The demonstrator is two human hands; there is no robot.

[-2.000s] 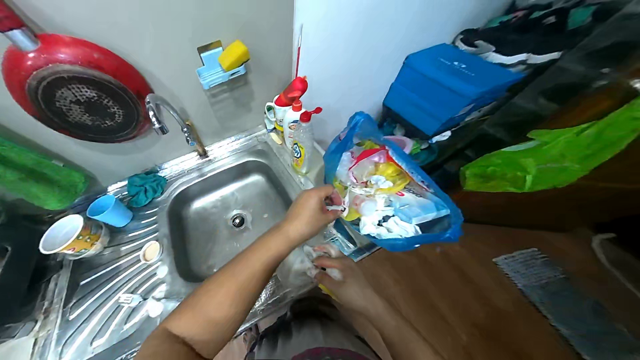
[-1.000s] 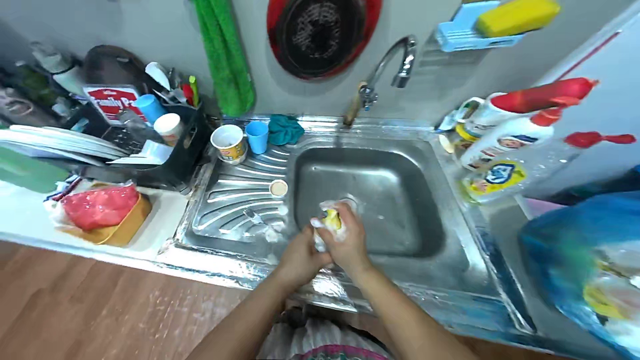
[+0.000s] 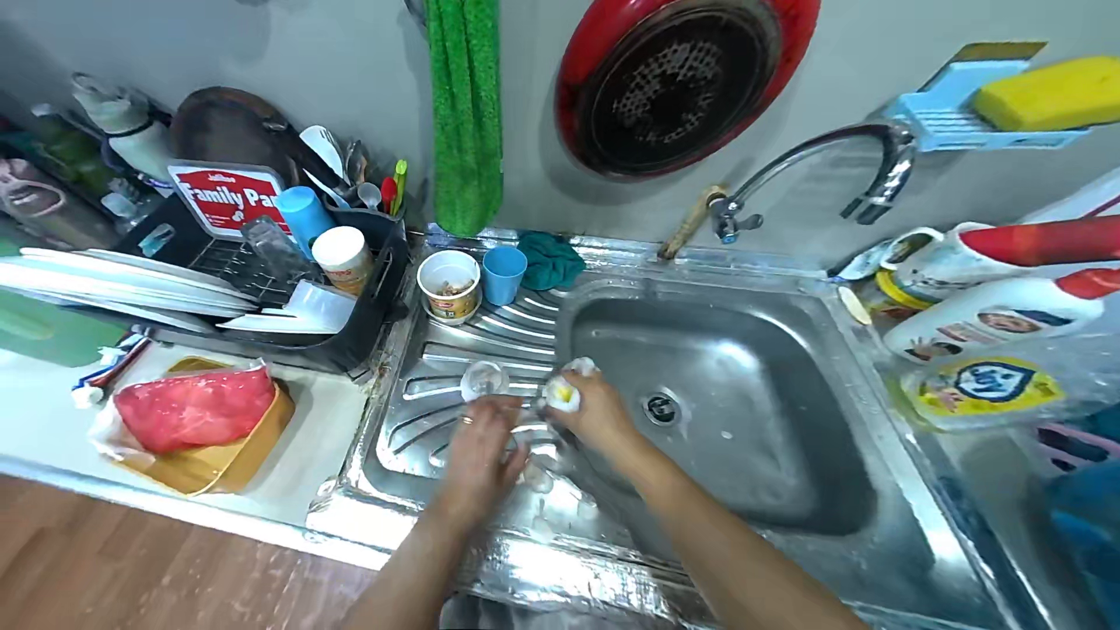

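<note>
My right hand [image 3: 599,416] is closed around a white crumpled thing with a yellow spot [image 3: 563,394], over the left edge of the steel sink basin [image 3: 735,367]. To its left, my left hand [image 3: 484,451] reaches over the ribbed drainboard [image 3: 420,437], its fingertips at a small round clear lid or cup [image 3: 484,380]; whether they grip it I cannot tell. A paper cup with food scraps [image 3: 449,284], a blue plastic cup [image 3: 505,273] and a dark green cloth [image 3: 549,261] stand or lie along the drainboard's back edge.
A black dish rack [image 3: 350,337] with plates [image 3: 114,284] stands left, behind a tan tray [image 3: 241,446] holding a red bag [image 3: 197,407]. A faucet [image 3: 814,162] rises behind the basin. Soap bottles [image 3: 997,315] line its right side. A red pan [image 3: 669,83] and green towel [image 3: 465,114] hang above.
The view has swung left, away from the blue trash bag. My hands were together over the basin a second ago; now they are apart, the left one over the drainboard.
</note>
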